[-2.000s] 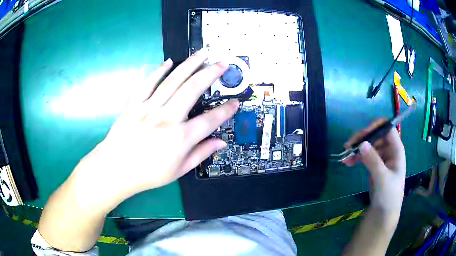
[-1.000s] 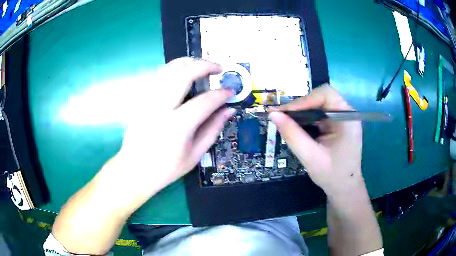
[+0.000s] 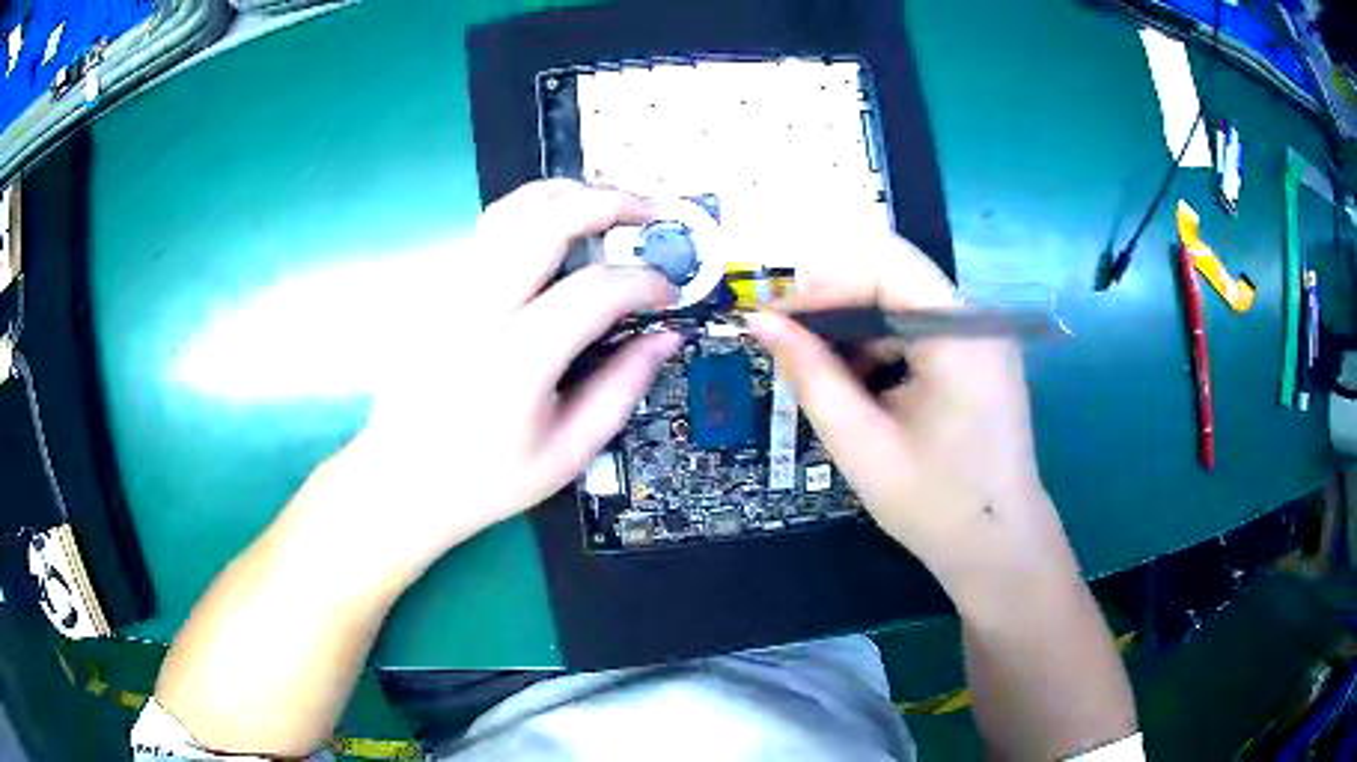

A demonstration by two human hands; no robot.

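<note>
An open laptop base lies on a black mat [image 3: 655, 610]. Its pale dotted plate [image 3: 744, 134] is at the far half, and the motherboard [image 3: 685, 476] with a blue square is at the near half. The round cooling fan [image 3: 670, 253] sits between them, with a yellow patch [image 3: 759, 286] beside it. My left hand [image 3: 506, 343] has its fingers around the fan's left and near edges. My right hand [image 3: 908, 402] is shut on dark tweezers [image 3: 878, 322], held almost level; their tips are hidden at the fan's near right side.
On the right of the green bench [image 3: 298, 179] lie a black cable [image 3: 1139, 231], a yellow-orange tool [image 3: 1216, 261], a red pen-like tool [image 3: 1200, 357] and a green strip [image 3: 1292, 283]. A white fan part [image 3: 63, 581] is at far left.
My right hand has moved from the right of the mat to the fan's side with the tweezers. My left hand's fingers, earlier spread, are now bent around the fan.
</note>
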